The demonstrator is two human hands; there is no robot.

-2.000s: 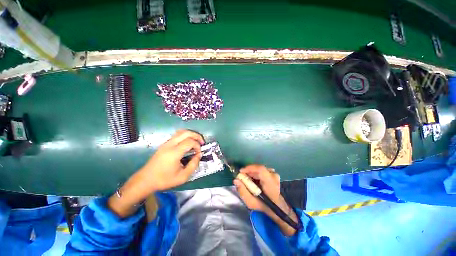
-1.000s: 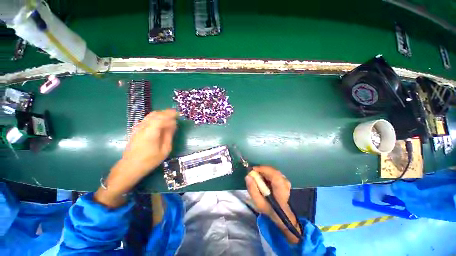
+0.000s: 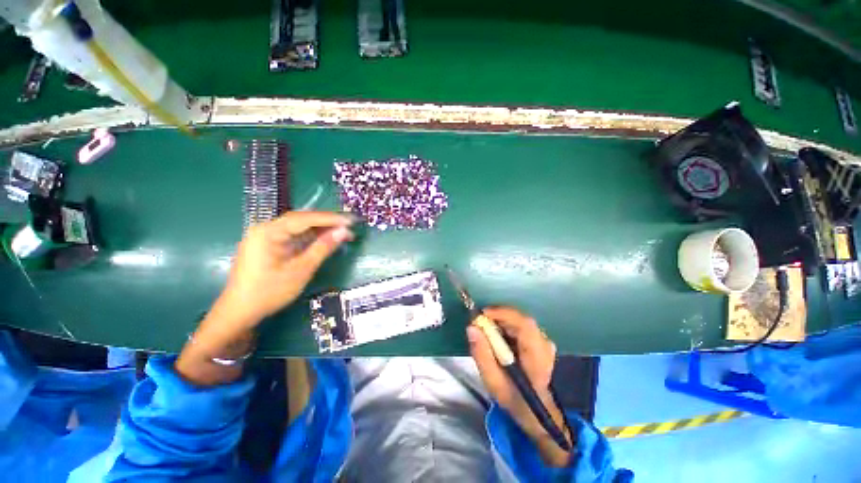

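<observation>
A silver-white and black circuit board (image 3: 392, 307) lies on the green mat in front of me, darker at its left end. My left hand (image 3: 278, 259) is above and left of it, fingertips at the lower left edge of a heap of tiny purple-pink and silver parts (image 3: 392, 192). Something small and dark shows at the fingertips; I cannot tell what it is or whether it is held. My right hand (image 3: 517, 354) grips the soldering iron (image 3: 493, 340), its metal tip just right of the board, not touching it. A ribbed dark column of parts (image 3: 267, 179) is partly behind my left hand.
A whitish rail (image 3: 425, 113) crosses behind; other boards (image 3: 382, 26) lie on the green strip beyond. At right are a black fan (image 3: 703, 175), white cup (image 3: 706, 261) and tan block (image 3: 788, 316). At left are a white pipe (image 3: 118, 66), pink loop (image 3: 96, 146) and dark holder (image 3: 71, 231).
My left hand left the board, moved toward the ribbed column, then right to the heap's edge. The board is now uncovered. The iron stays in my right hand, its tip near the board's right end.
</observation>
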